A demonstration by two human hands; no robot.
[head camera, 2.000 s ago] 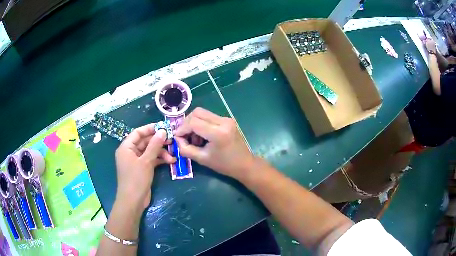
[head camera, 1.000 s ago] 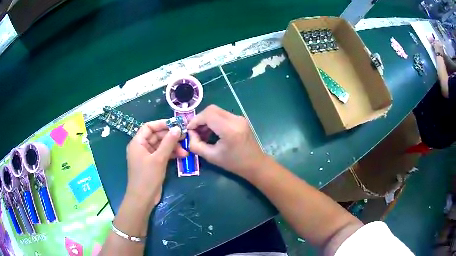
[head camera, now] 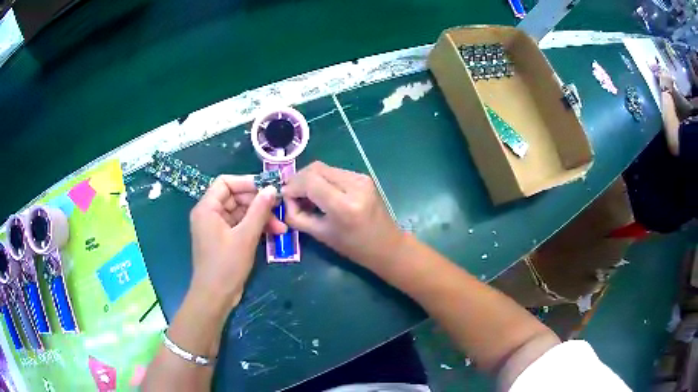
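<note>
An open pink handheld fan body (head camera: 280, 135) lies on the dark green bench, round head away from me. A blue battery (head camera: 284, 240) sits in its handle. My left hand (head camera: 228, 222) pinches a small circuit board (head camera: 268, 180) over the top of the handle. My right hand (head camera: 337, 205) has its fingertips together at the board's right edge, over the handle; what they pinch is too small or hidden to tell. A circuit board strip (head camera: 181, 174) lies on the bench behind my left hand.
A cardboard box (head camera: 508, 184) at right holds board rows (head camera: 487, 61) and a green board piece (head camera: 507, 132). Several fans (head camera: 47, 230) lie on a lime printed sheet (head camera: 103, 230) at left. The conveyor belt (head camera: 229, 46) runs behind a pale edge strip. Another person's arm (head camera: 669, 115) shows far right.
The view has shifted slightly. Both hands stay together over the handle, with small finger movements. A blue and pink item has appeared on the belt at the top right.
</note>
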